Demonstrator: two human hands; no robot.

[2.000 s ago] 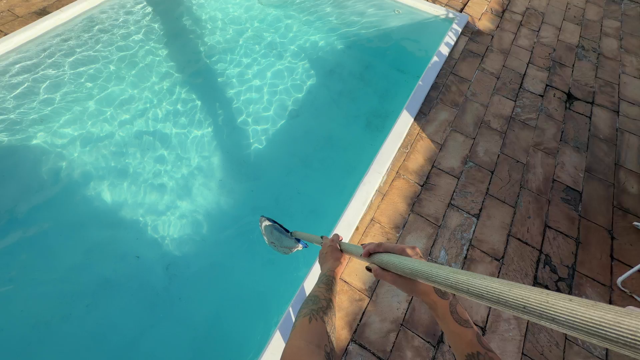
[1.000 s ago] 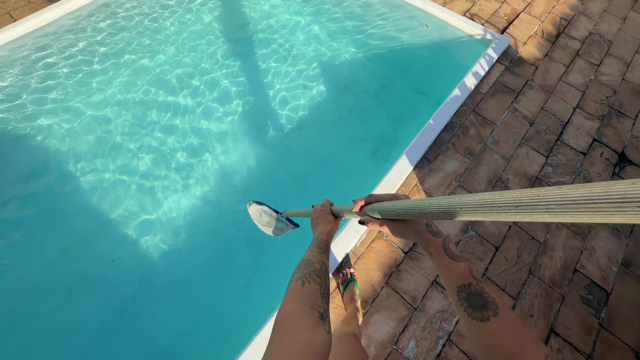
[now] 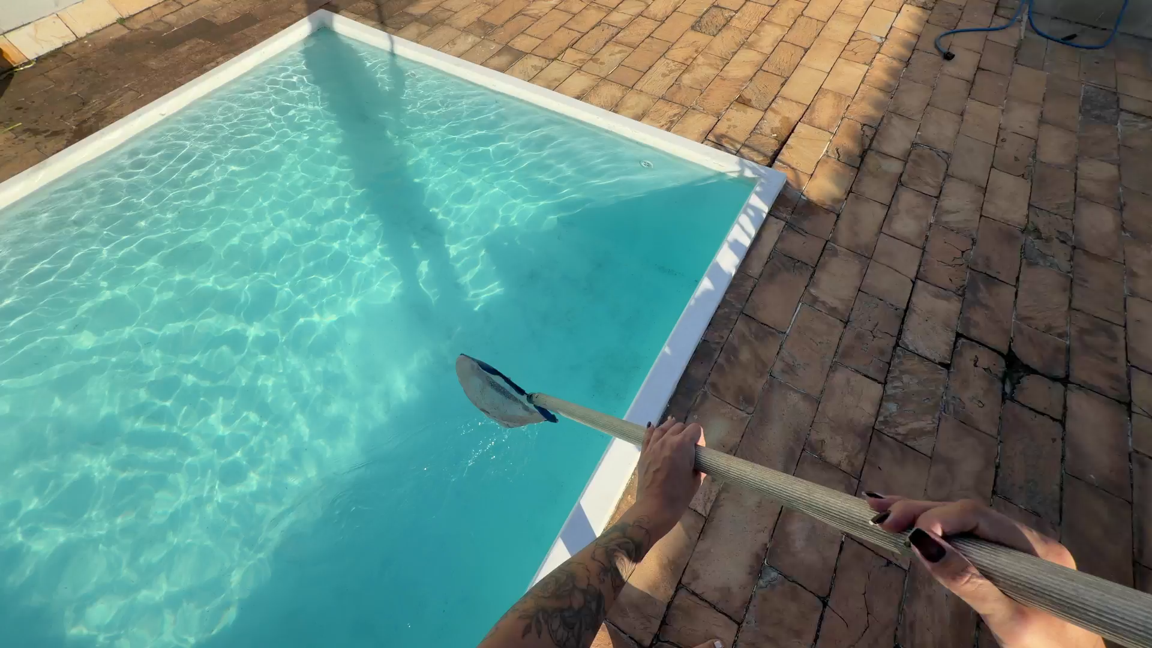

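Note:
A long ribbed pole point(image 3: 792, 493) crosses from the lower right toward the pool, with a pool skimmer net point(image 3: 499, 393) on its far end. The net hangs over the water, with drips and ripples below it. My left hand point(image 3: 670, 468) is wrapped around the pole above the white pool edge. Farther back along the pole, my right hand point(image 3: 976, 549) holds it between thumb and fingers. The pole's near end runs out of view at the right.
The swimming pool's white rim point(image 3: 688, 333) runs diagonally past my left hand to a corner. Stone paving point(image 3: 886, 405) surrounds the pool. A blue hose point(image 3: 981, 29) lies on the paving at the top right. A small fitting shows near the far wall.
My right hand has moved back along the pole, away from my left hand, which still grips it. The view has shifted to show more of the far pool edge.

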